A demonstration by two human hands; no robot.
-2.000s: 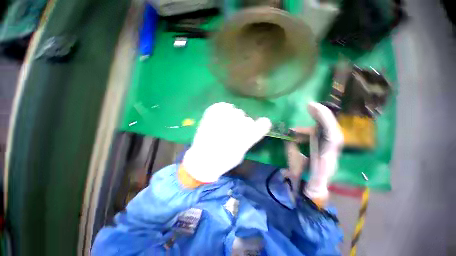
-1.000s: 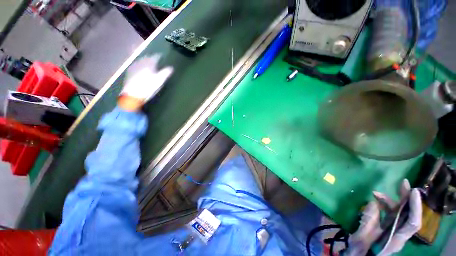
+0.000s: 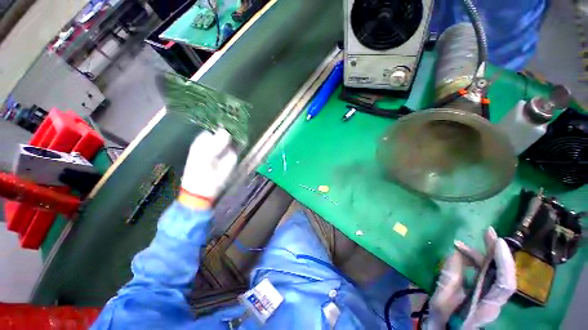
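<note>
My left hand (image 3: 210, 169), in a white glove, grips the lower right end of a green circuit board (image 3: 207, 108) and holds it up over the conveyor belt. The board is tilted and slightly blurred. My right hand (image 3: 474, 283), gloved, is low at the mat's right, beside the iron stand (image 3: 548, 225). Its fingers are curled around a dark handle, seemingly the soldering iron, mostly hidden by the glove; a black cable loops beside it. Another board (image 3: 149, 193) lies on the belt (image 3: 106, 242), left of my left forearm.
A translucent extraction funnel (image 3: 448, 155) stands over the green mat (image 3: 361, 145). Behind are a grey box with a round grille (image 3: 385, 48) and a blue pen (image 3: 325, 90). A bottle (image 3: 523, 126) and black fan (image 3: 564, 151) stand right. Red holders (image 3: 64, 138) are beyond the belt.
My left hand, empty over the belt before, now holds a board raised. Another board now shows lower on the belt. My right hand stays beside the stand.
</note>
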